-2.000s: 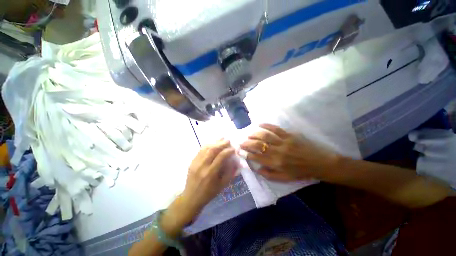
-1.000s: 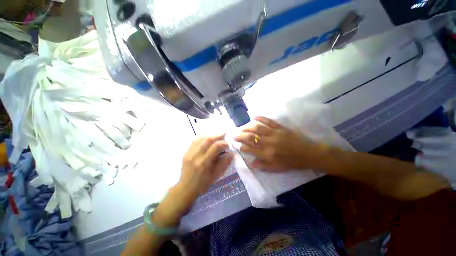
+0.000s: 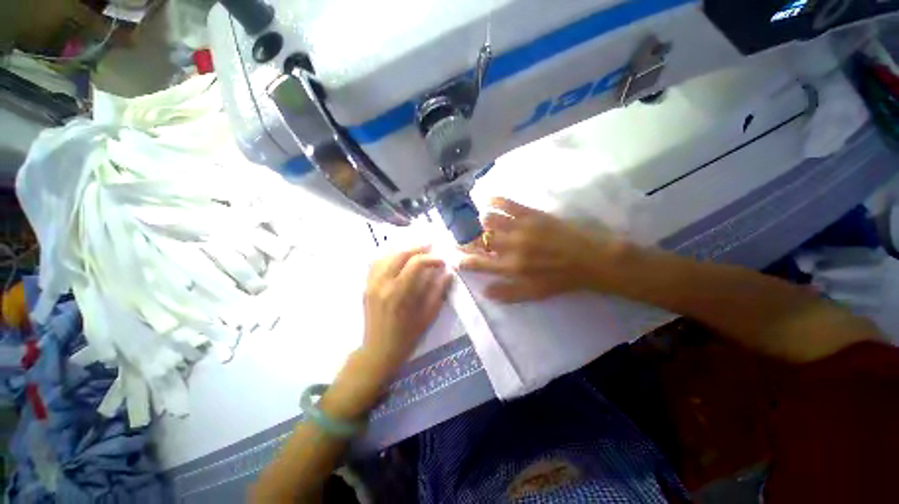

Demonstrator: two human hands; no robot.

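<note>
A white cut panel [image 3: 572, 330] lies under the needle area and reaches over the table's front edge. A narrow white strip [image 3: 490, 346] runs along its left side. My left hand [image 3: 402, 295] lies at the strip's left, fingertips close to the needle. My right hand [image 3: 537, 251] lies on the panel with fingers bent, fingertips beside the dark blue-grey piece [image 3: 458, 219] above the presser foot. Both hands press the cloth. The needle and presser foot are lost in glare. The sewing machine [image 3: 394, 59] is white with a blue stripe.
A strip pile [image 3: 128, 226] hangs fringe-like left of the machine. Crumpled light blue pieces [image 3: 99, 433] lie at the lower left. The grey ruler-marked table edge [image 3: 749, 221] crosses in front. White cloth [image 3: 858, 290] lies at the right edge. My lap is below the table edge.
The panel and strip now extend straighter over the table edge. My right hand has moved up, closer to the needle area. My left hand has shifted slightly up. The camera view has shifted a little.
</note>
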